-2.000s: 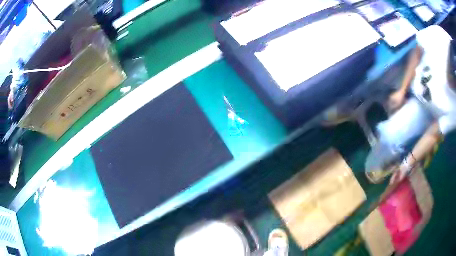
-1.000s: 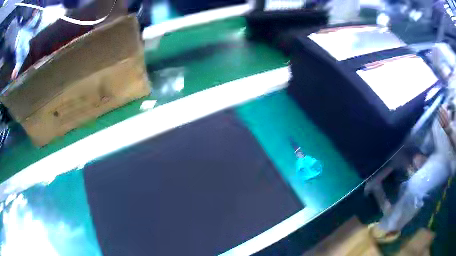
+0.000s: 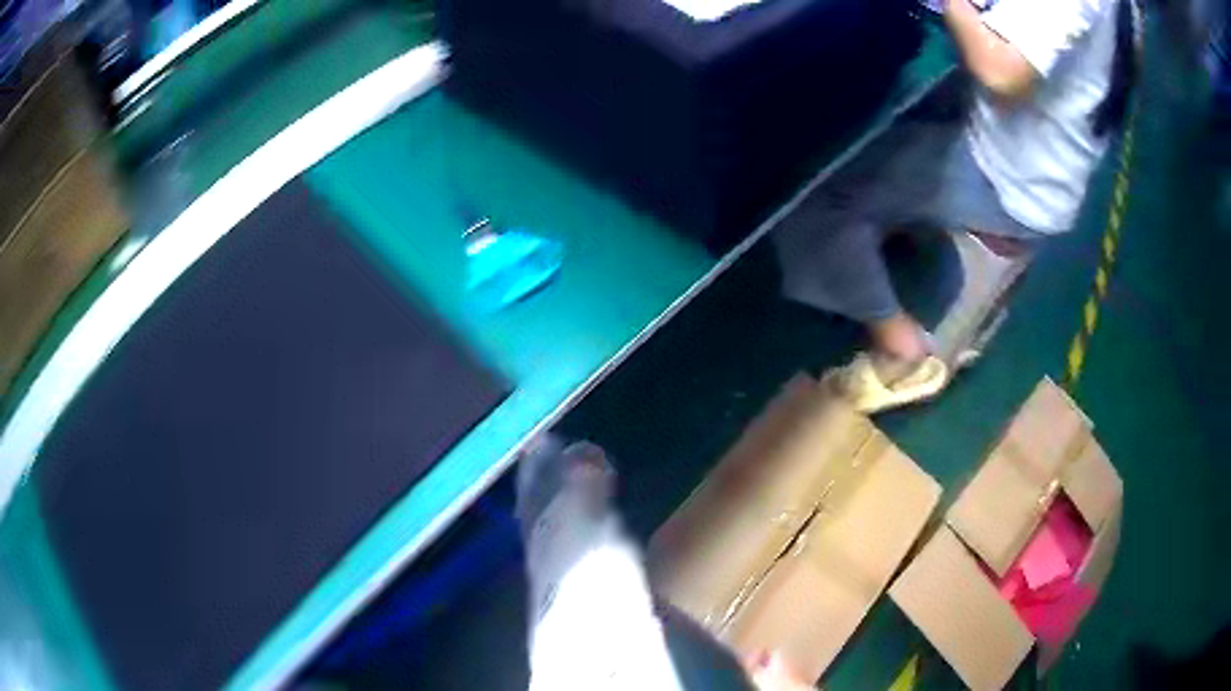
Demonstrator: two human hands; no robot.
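Note:
A black foam sheet [image 3: 257,432] lies flat on the green bench mat [image 3: 614,290], nothing on it. Teal-handled scissors [image 3: 513,266] lie on the mat to its right. A small skin-coloured patch at the bottom edge looks like part of my right hand [image 3: 772,671]; it is cut off and blurred, and any hold is hidden. My left hand is not to be made out. A blurred grey and white limb [image 3: 594,594] rises from the bottom edge beside the bench, probably my leg.
A tall black foam stack [image 3: 675,122] stands on the bench. A closed carton [image 3: 810,527] and an open carton [image 3: 979,540] with pink waste [image 3: 1050,567] are on the floor. A person [image 3: 1033,128] sits beyond them. Another carton [image 3: 54,203] stands left, behind the ribbed strip [image 3: 176,263].
The view has swung right and down. The foam sheet and scissors now appear further left, and the floor cartons show more fully. The limb and skin-coloured patch have come in at the bottom.

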